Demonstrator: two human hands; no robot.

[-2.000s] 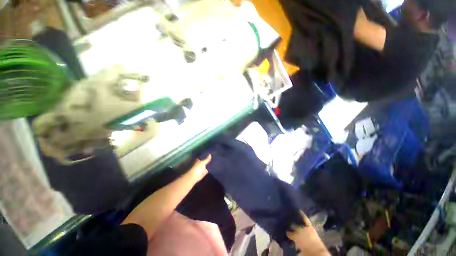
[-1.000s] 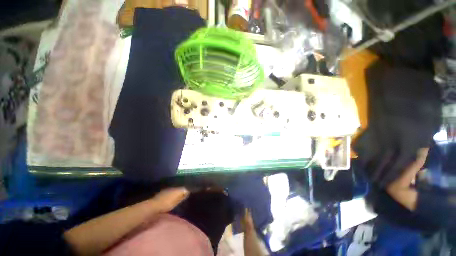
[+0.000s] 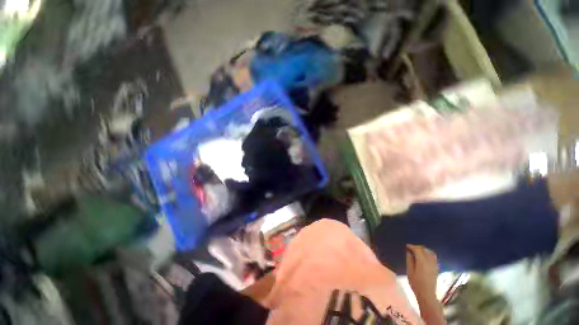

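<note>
A long navy cut piece [image 3: 470,225] lies on the table at right, beside a pink patterned cut piece [image 3: 457,149]. My right hand [image 3: 421,263] is at the near edge of the navy piece, its fingers bent; blur hides whether it grips the cloth. My left hand is not in view; only a dark sleeve and a bit of forearm show at the bottom, left of my shirt. A blue plastic basket [image 3: 166,209] stands on the floor at centre left, holding a heap of white and dark pieces.
The table's green edge [image 3: 360,181] runs between basket and table. A bright blue bundle [image 3: 295,63] lies beyond the basket. A dark green heap [image 3: 89,235] is at left. Blurred scraps and cloth lie on the floor around the basket.
The view has swung left and down, away from the sewing machine, bringing in the basket. My right hand has moved from below the machine's table to the navy piece's edge. My left hand has left view.
</note>
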